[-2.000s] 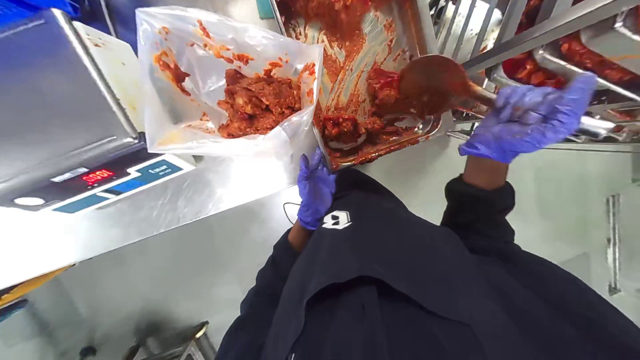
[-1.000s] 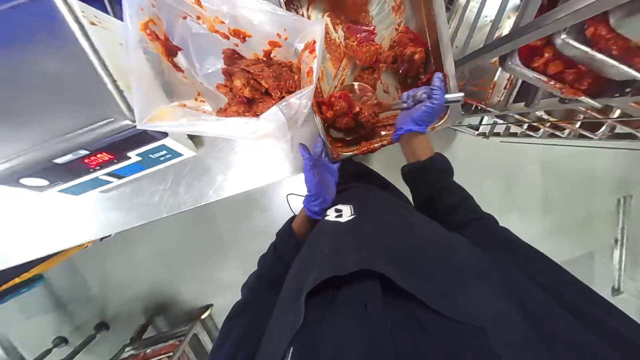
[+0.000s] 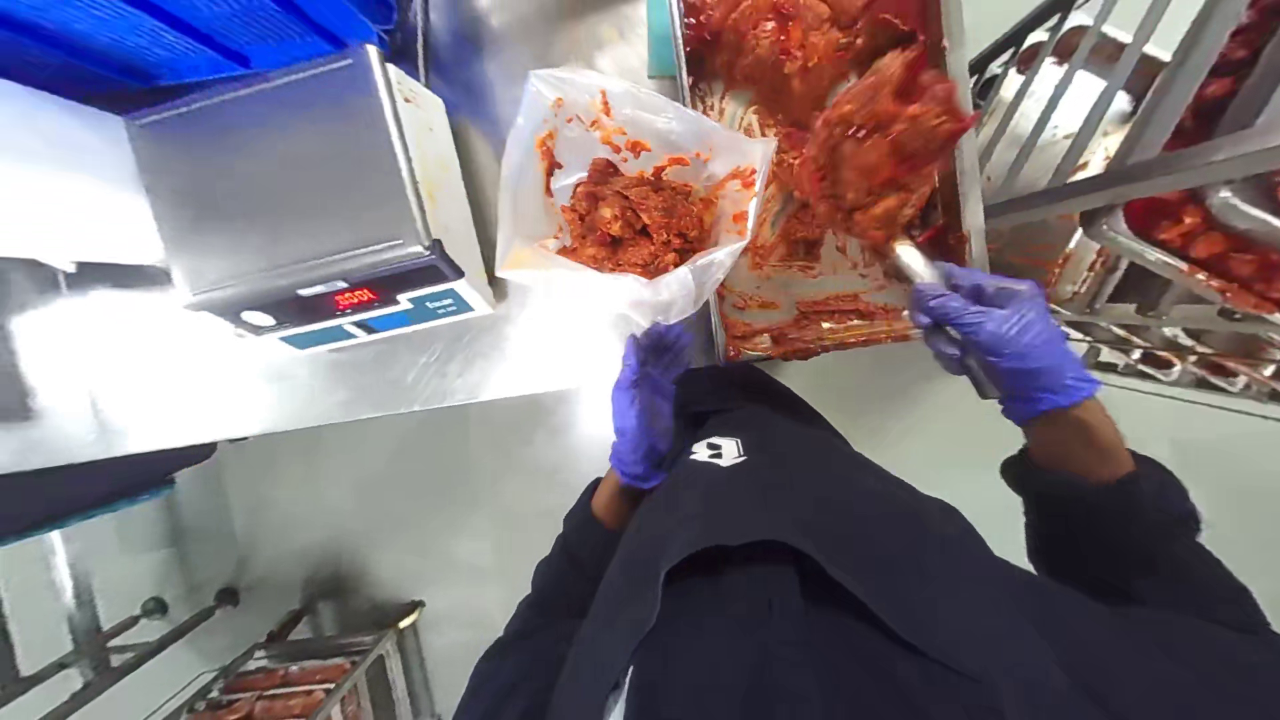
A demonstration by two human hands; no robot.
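My right hand (image 3: 1005, 340), in a purple glove, grips the metal handle of a serving spoon (image 3: 915, 262). A heap of red sauced meat (image 3: 880, 145) covers the spoon's bowl, held over a metal tray (image 3: 975, 215) smeared with sauce and holding more such meat. My left hand (image 3: 648, 405), gloved too, is at the table edge just below a clear plastic bag (image 3: 540, 110); it holds nothing, and its fingertips are near or against the bag's lower rim. Inside the open bag lies a pile of sauced meat (image 3: 635, 218), left of the tray.
A digital scale (image 3: 290, 170) with a lit red display stands left of the bag on the steel table (image 3: 540, 350). Blue plastic crates (image 3: 180, 35) are behind it. At the right a metal rack (image 3: 1130, 180) holds trays of red food (image 3: 1210, 240). Another rack (image 3: 380, 670) stands below left.
The spoon went down into the tray's meat and now is raised with a heap on it. My right hand has moved away from the tray's near edge. My left hand stays by the bag.
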